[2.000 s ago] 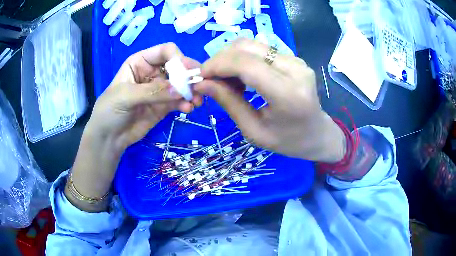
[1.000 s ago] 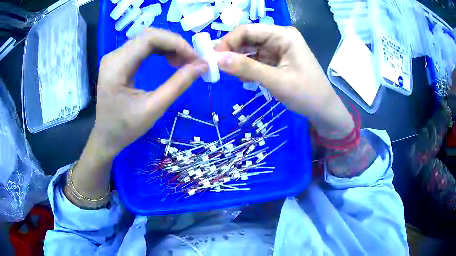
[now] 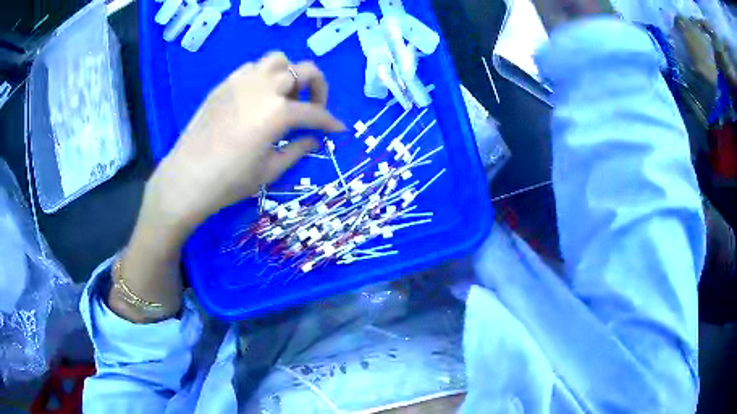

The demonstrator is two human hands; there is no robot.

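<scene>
My left hand [image 3: 242, 125] is over the blue tray [image 3: 339, 287], above the left of the pile. Its thumb and fingertips are apart and I see nothing held in it. Thin white stems with small white blocks [image 3: 327, 210] lie piled at the near end of the tray, with fine red and dark wires at their left. White plastic plates [image 3: 333, 34] lie loose at the far end, several near the right side. My right hand [image 3: 575, 8] is cut off by the top edge at the upper right; its fingers and anything in them are hidden.
A long clear box [image 3: 81, 113] with thin white pieces stands at the left. Clear plastic bags lie at the left edge [image 3: 24, 283] and near my lap [image 3: 364, 364]. A clear box with a white sheet [image 3: 521, 44] is at the upper right. Part of another person [image 3: 701, 52] shows at the far right.
The white plate is gone from between my hands. My right arm has swung out to the upper right. My left hand's fingers have opened. The tray appears shifted upward in view.
</scene>
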